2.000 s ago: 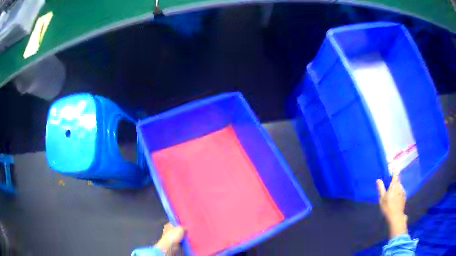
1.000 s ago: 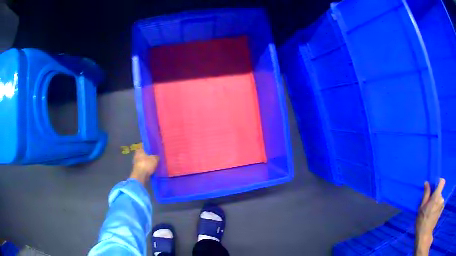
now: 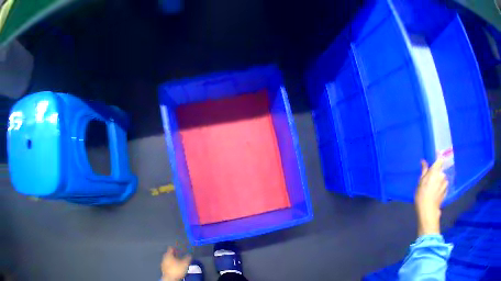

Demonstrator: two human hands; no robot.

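Observation:
A blue tote (image 3: 299, 186) with a flat red area (image 3: 236, 159) inside stands on the floor in front of me. My left hand (image 3: 174, 265) is open, below the tote's near left corner and apart from it, slightly blurred. A stack of nested blue totes (image 3: 379, 104) stands at the right. Its top tote holds something white and flat (image 3: 434, 99) with a small red mark. My right hand (image 3: 431, 185) is at the near rim of that top tote; whether its fingers grip the rim is hard to tell.
A light blue plastic stool (image 3: 35, 145) stands at the left. A green bench edge (image 3: 33, 19) crosses the top left. More blue totes (image 3: 467, 241) are at the lower right. My feet (image 3: 227, 259) are just below the red-bottomed tote. Yellow marks (image 3: 162, 190) are on the grey floor.
The red-bottomed tote, earlier held tilted by my left hand, now stands on the floor and my left hand has let go. My right hand stays at the stack's rim. The view has shifted.

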